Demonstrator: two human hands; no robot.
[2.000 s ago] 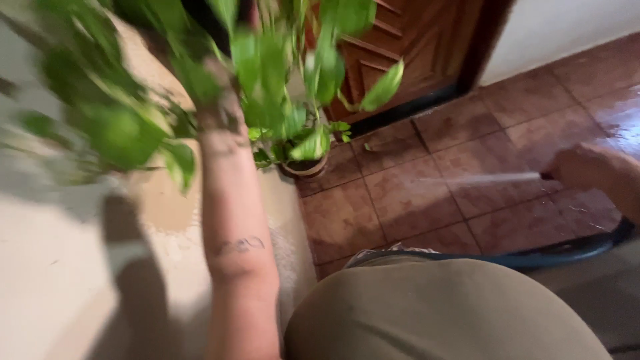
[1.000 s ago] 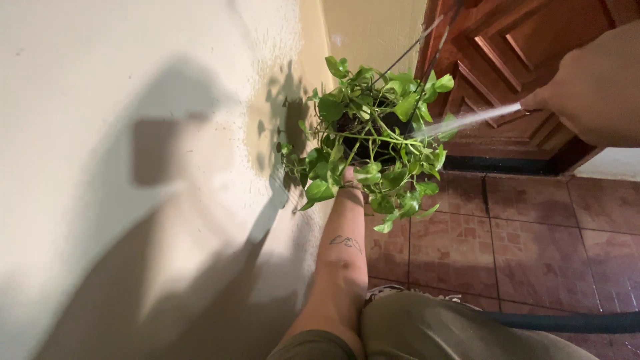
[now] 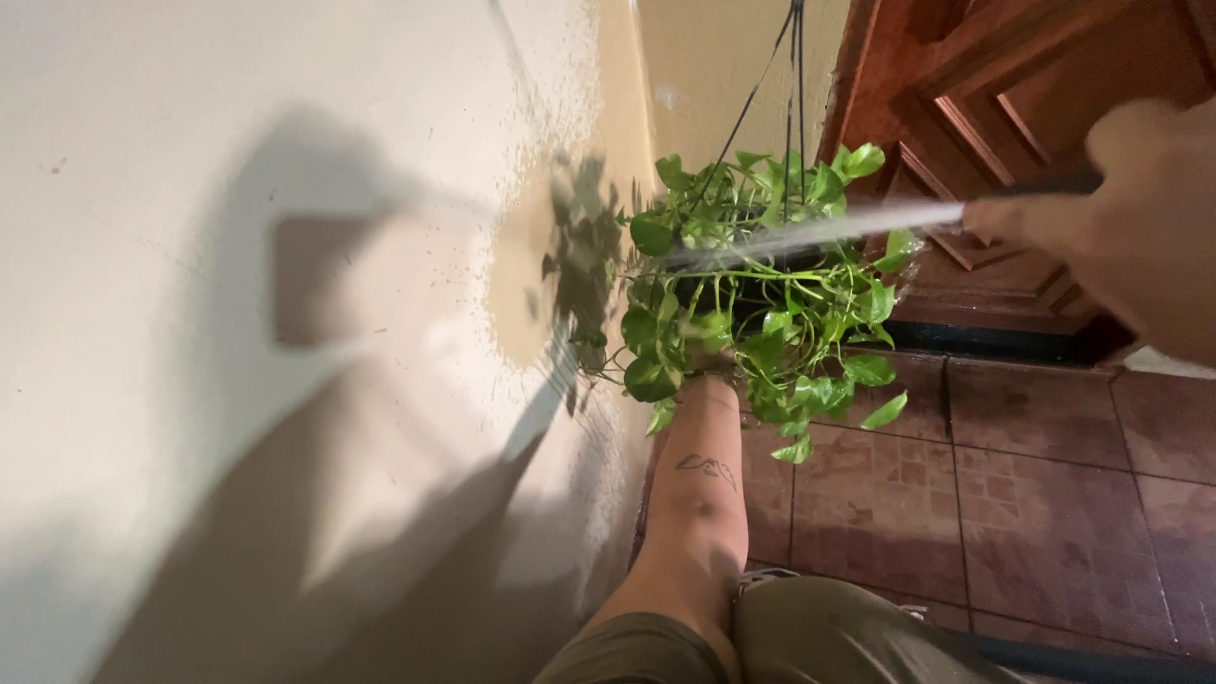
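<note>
A leafy green pothos plant (image 3: 817, 389) hangs in a dark pot (image 3: 731, 294) from thin black hanger wires (image 3: 801, 104), close to the wall. My left forearm reaches up beneath it; my left hand (image 3: 712, 356) is mostly hidden by leaves at the pot's underside, so its grip cannot be made out. At the right, my right hand (image 3: 1140, 228) is blurred and closed around the dark end of a hose (image 3: 1054, 185). A jet of water (image 3: 855, 223) shoots leftward from that hand into the foliage over the pot.
The white wall (image 3: 427, 237) with worn paint and shadows fills the left. Behind the plant is a carved wooden door (image 3: 988, 123) with a dark bottom edge. Wet reddish floor tiles (image 3: 874, 494) lie below, and a dark hose (image 3: 1045, 657) runs near my leg at bottom right.
The water jet pointed over the floor two seconds earlier; it now strikes the plant. My left hand has gone from among blurred leaves to beneath the pot. The view has shifted strongly.
</note>
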